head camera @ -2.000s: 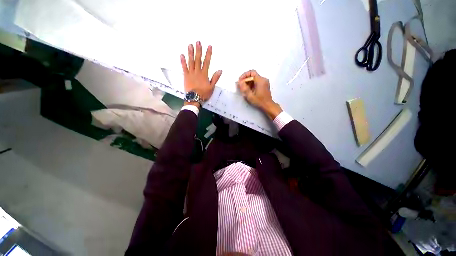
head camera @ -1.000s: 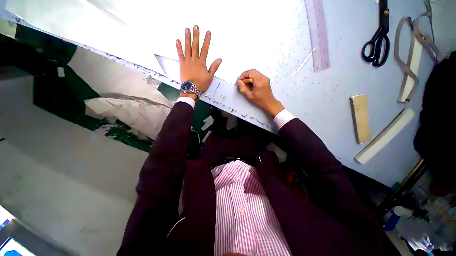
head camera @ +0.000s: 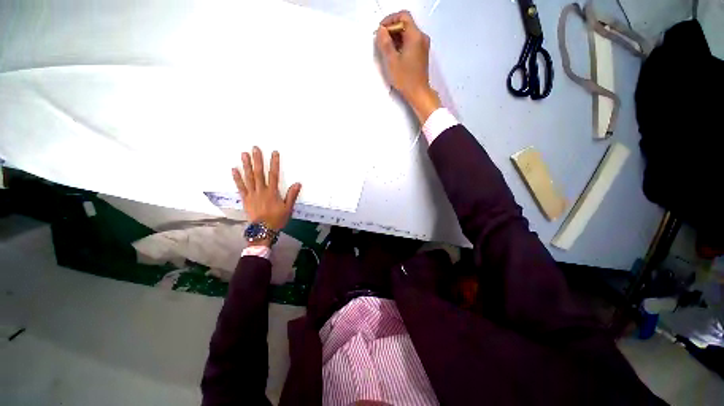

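A large white sheet of cloth or paper (head camera: 198,103), glaring bright, lies flat on the table. My left hand (head camera: 266,194) rests palm down with fingers spread on its near edge and holds nothing. My right hand (head camera: 405,55) is farther forward, at the right side of the sheet, its fingertips closed on a small yellowish-brown marker, pencil or chalk (head camera: 394,28). The clear pinkish ruler is mostly hidden behind my right hand and wrist; only a faint tint shows beside them.
Black shears (head camera: 531,59) lie right of my right hand. A grey-brown looped band (head camera: 568,47) lies over a pale strip (head camera: 602,87). A wooden block (head camera: 538,182) and a cream strip (head camera: 591,197) lie nearer. Black cloth (head camera: 683,119) is at the right edge, green material (head camera: 111,246) below the table.
The view has shifted. My right hand has moved forward, away from the near edge, with the marker still in it. My left hand stays flat on the sheet near its edge.
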